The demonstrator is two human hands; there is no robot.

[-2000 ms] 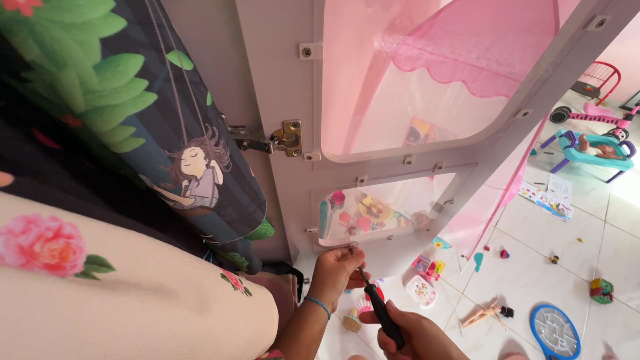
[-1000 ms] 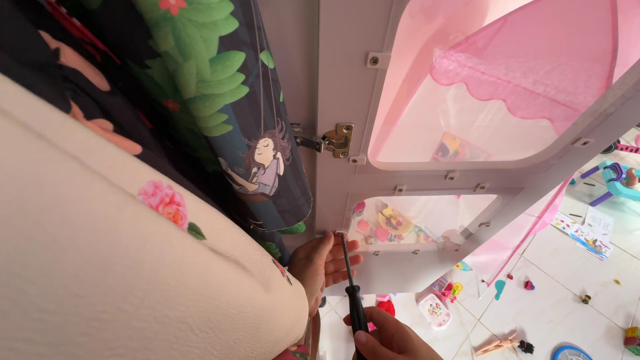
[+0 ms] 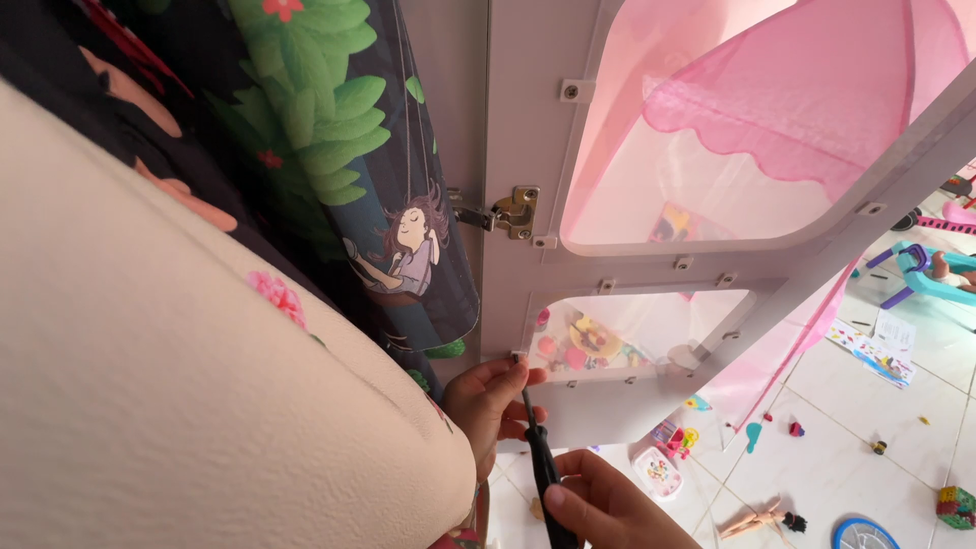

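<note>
My right hand (image 3: 602, 507) grips the black handle of a screwdriver (image 3: 542, 465) at the bottom centre. The metal shaft points up toward the lower left corner of the small clear window (image 3: 648, 328) in a white cabinet door (image 3: 512, 297). There my left hand (image 3: 488, 404) pinches around a small retaining clip (image 3: 517, 356), its thumb and index finger beside the screwdriver's tip. Whether the tip sits in a screw is hidden by the fingers. Several screwed clips, one a clip (image 3: 572, 91) by the larger window, line the frames. A metal hinge (image 3: 516, 213) joins the door to the cabinet.
Hanging clothes, a dark printed garment (image 3: 305, 175) and a cream one (image 3: 191, 343), fill the left. Past the door stands a pink play tent (image 3: 785, 99). On the tiled floor (image 3: 823, 457) lie a doll (image 3: 755, 521), a blue-rimmed round toy (image 3: 865, 534) and other toys.
The view has shifted, so the door appears farther right than two seconds ago. My left fingers stay at the window's lower left corner, and the screwdriver shaft has come to point more steeply up toward them.
</note>
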